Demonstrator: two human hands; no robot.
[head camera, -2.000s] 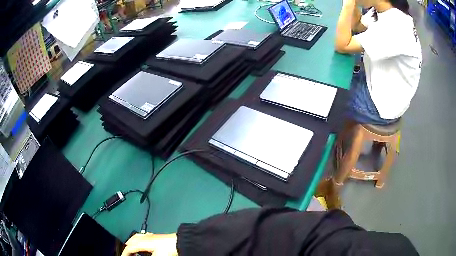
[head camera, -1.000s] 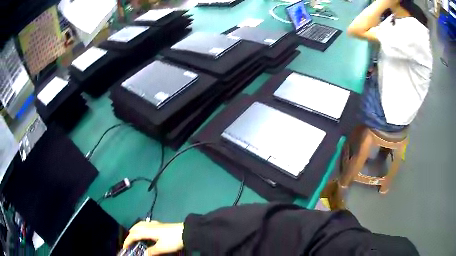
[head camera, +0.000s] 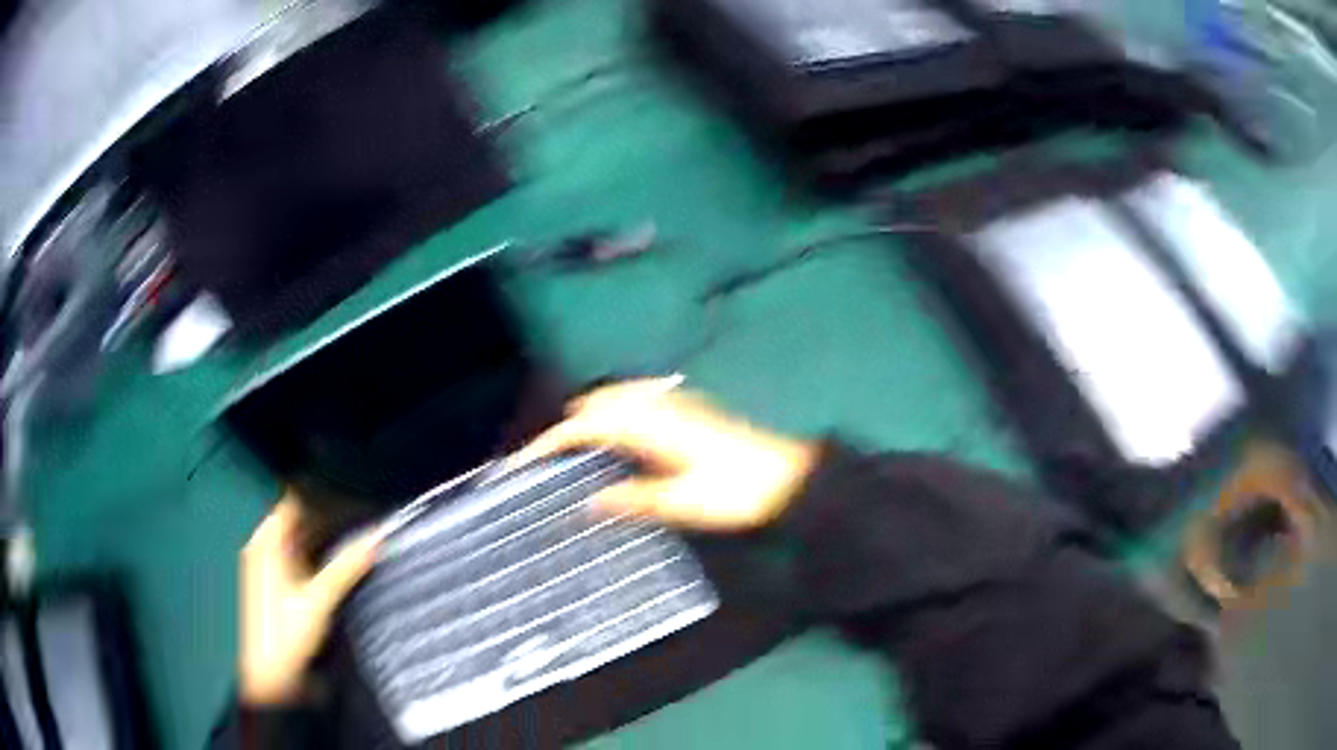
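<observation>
An open mini laptop lies in front of me, its keyboard half (head camera: 550, 586) towards me and its dark screen (head camera: 389, 374) raised behind. The frame is strongly blurred. My left hand (head camera: 301, 593) is at the keyboard's left rear corner, its thumb along the edge. My right hand (head camera: 682, 454) is at the right rear corner, fingers over the deck's edge near the screen. The fingertips of both hands are partly hidden or blurred, so how firmly they hold cannot be seen. A black foam mat (head camera: 645, 674) lies under the laptop.
A larger black panel (head camera: 337, 161) stands behind the laptop. A cable with a small dark block (head camera: 594, 246) lies on the green bench. Closed laptops (head camera: 1107, 330) on black mats lie at the right, more at the top. A slab (head camera: 74, 667) is at lower left. A stool (head camera: 1254, 535) stands at right.
The view has swung down and left, so the laptop's keyboard now shows in full. My left hand has come into view at its left side. My right hand is at its rear right corner.
</observation>
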